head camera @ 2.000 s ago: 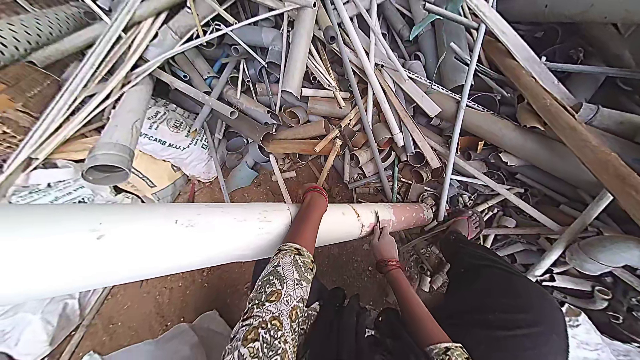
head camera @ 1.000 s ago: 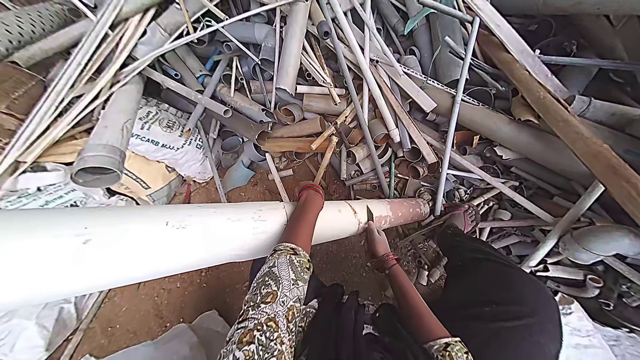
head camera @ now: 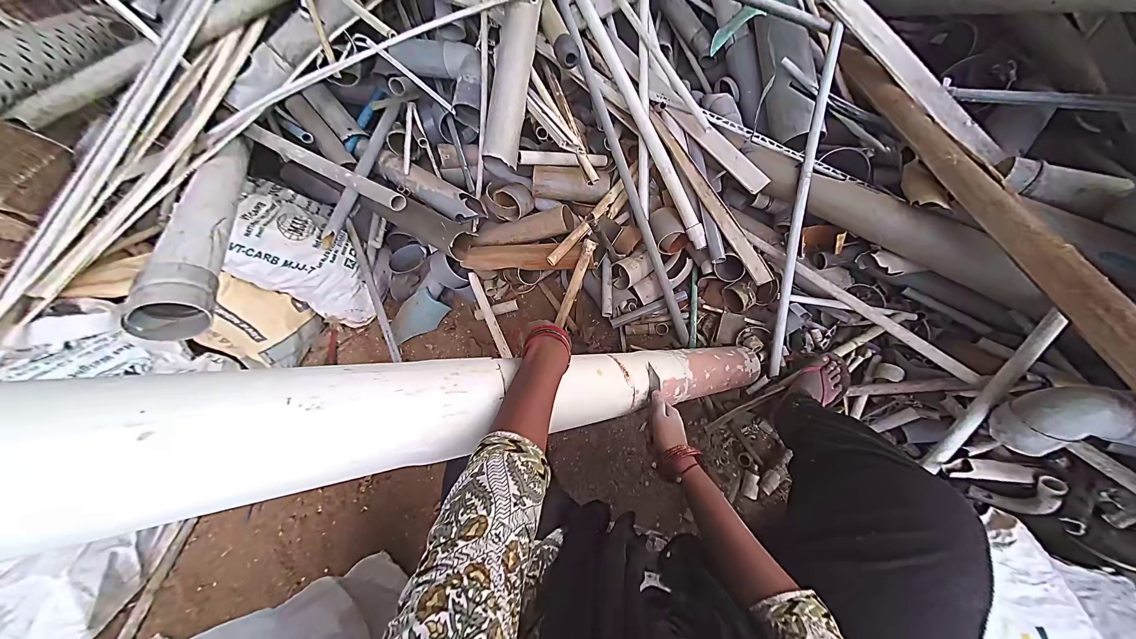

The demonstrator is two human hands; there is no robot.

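Observation:
A long white plastic pipe (head camera: 426, 399) crosses the view, with a worn reddish section at its right end. My left forearm lies over the pipe; of my left hand (head camera: 552, 325), little shows past the red bangles at the far edge. A wooden stick (head camera: 577, 282) rises just beyond that hand; whether it is held is unclear. My right hand (head camera: 666, 428) is closed on a small pointed blade (head camera: 654, 378), probably a knife, whose handle is hidden. The blade is at the pipe's near side, right of a brownish mark (head camera: 627, 373) around the pipe.
A heap of grey pipe offcuts (head camera: 532, 182), fittings and thin strips lies beyond the pipe. My foot (head camera: 818, 380) is by the pipe's right end. A printed sack (head camera: 297, 253) and a wide grey pipe (head camera: 182, 275) lie at left. A long wooden plank (head camera: 994, 195) slants at right.
The blade and my right hand have shifted slightly along the near side of the pipe. My left arm remains across the pipe.

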